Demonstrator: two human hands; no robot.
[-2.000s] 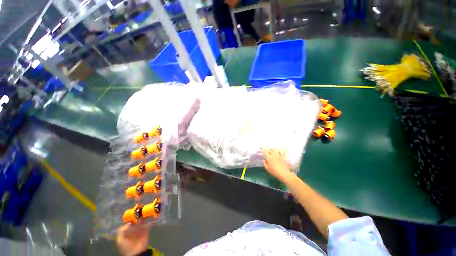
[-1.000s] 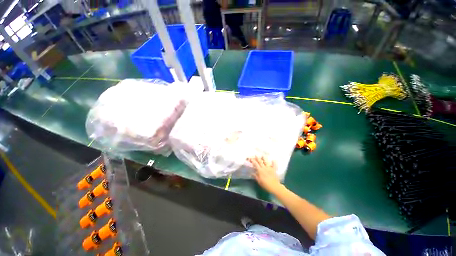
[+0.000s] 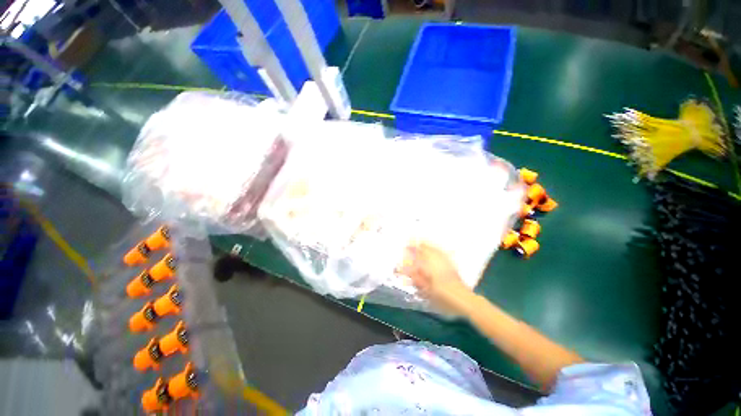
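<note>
A clear blister tray (image 3: 207, 325) with rows of orange connectors (image 3: 168, 301) hangs at the lower left, off the bench edge. My left hand is not visible; it is outside the picture or hidden at the tray's lower end. My right hand (image 3: 429, 272) lies on the near right part of a bagged white tray stack (image 3: 390, 203), slightly blurred; whether its fingers grip the film cannot be told. A second bagged stack (image 3: 199, 154) lies against it on the left. Several loose orange connectors (image 3: 532, 195) lie at the right stack's right side.
Two blue bins (image 3: 455, 73) stand behind the stacks, with white uprights (image 3: 302, 45) by the left one. A yellow wire bundle (image 3: 682, 138) and a heap of black cables (image 3: 707, 284) lie on the right of the green bench (image 3: 577, 284). Grey floor shows lower left.
The blister tray has moved left from two seconds ago, and my left hand has gone from view. The view has shifted. My right hand remains on the right stack.
</note>
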